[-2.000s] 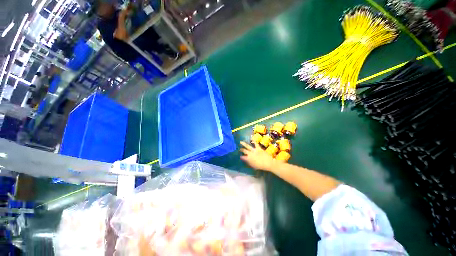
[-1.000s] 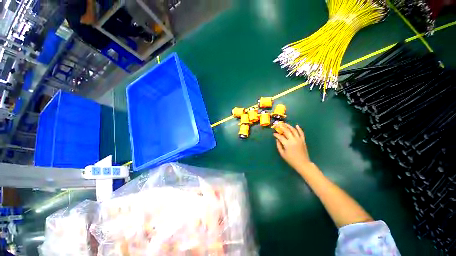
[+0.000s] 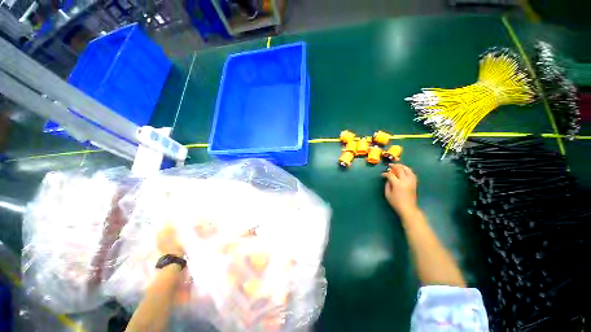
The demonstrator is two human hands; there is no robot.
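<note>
Several orange connectors (image 3: 374,154) lie in a loose group on the green mat, right of the front blue bin. My right hand (image 3: 402,187) is just below the rightmost connector, fingers bent; whether it holds anything is unclear. My left hand (image 3: 170,241), with a dark band at the wrist, is at the large clear poly bag (image 3: 285,214). The hand is pale and blurred against the bag's glare, so its fingers and grip cannot be made out. Orange parts show faintly through the bag.
A blue bin (image 3: 259,104) stands behind the bag, another blue bin (image 3: 123,74) at back left. A second bagged stack (image 3: 65,233) lies left. A white upright (image 3: 152,149) stands behind the bags. Yellow wires (image 3: 483,104) and black cables (image 3: 525,220) lie right.
The view has turned and shifted. My left hand has come into view at the bag. My right hand has drawn slightly away from the connectors, its fingers more bent.
</note>
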